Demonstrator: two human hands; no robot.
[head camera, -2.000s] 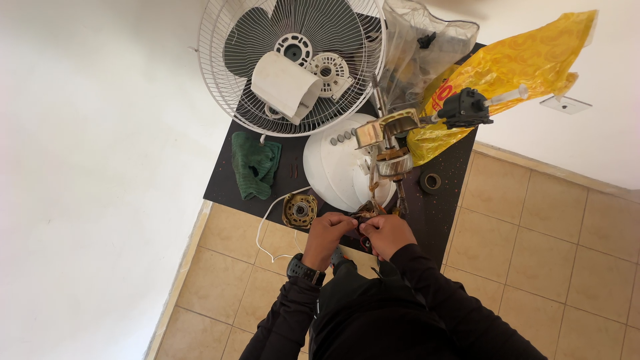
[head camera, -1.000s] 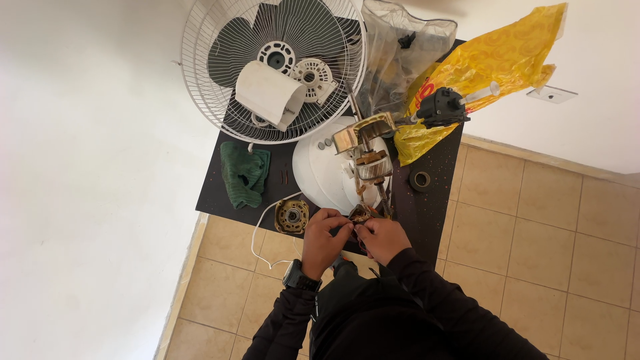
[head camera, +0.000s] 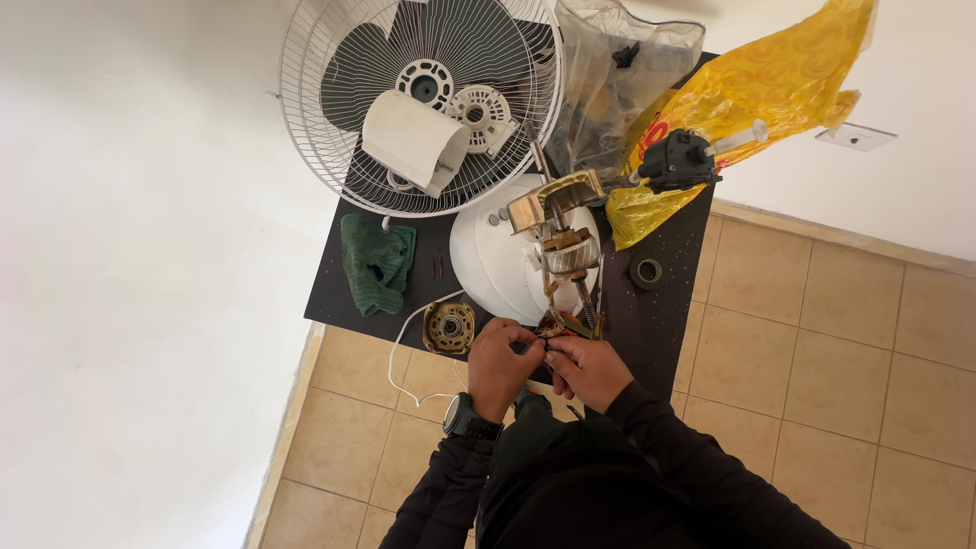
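Observation:
My left hand (head camera: 503, 366), with a watch on its wrist, and my right hand (head camera: 591, 370) meet at the table's near edge. Thumb and forefinger of each pinch at the thin wires (head camera: 550, 332) beside the fan's motor parts; what lies between the fingertips is too small to tell. Just beyond them stands the opened fan motor, with its rotor (head camera: 572, 252), a metal housing half (head camera: 557, 200) and a black gearbox (head camera: 679, 162). The white round fan base (head camera: 488, 267) is beneath. Left of my left hand lies a motor end cover (head camera: 448, 328) with a bearing.
A fan grille (head camera: 305, 164) with green blades holds a white motor cover (head camera: 412, 137) and a white plastic part (head camera: 482, 118). A green cloth (head camera: 374, 263) lies left, a tape roll (head camera: 646, 271) right. Behind are a clear bag (head camera: 595, 99) and a yellow plastic bag (head camera: 747, 91). A white cord (head camera: 394, 366) hangs over the edge.
Both hands stay at the wires beside the motor, with only small finger movements. The view has shifted slightly.

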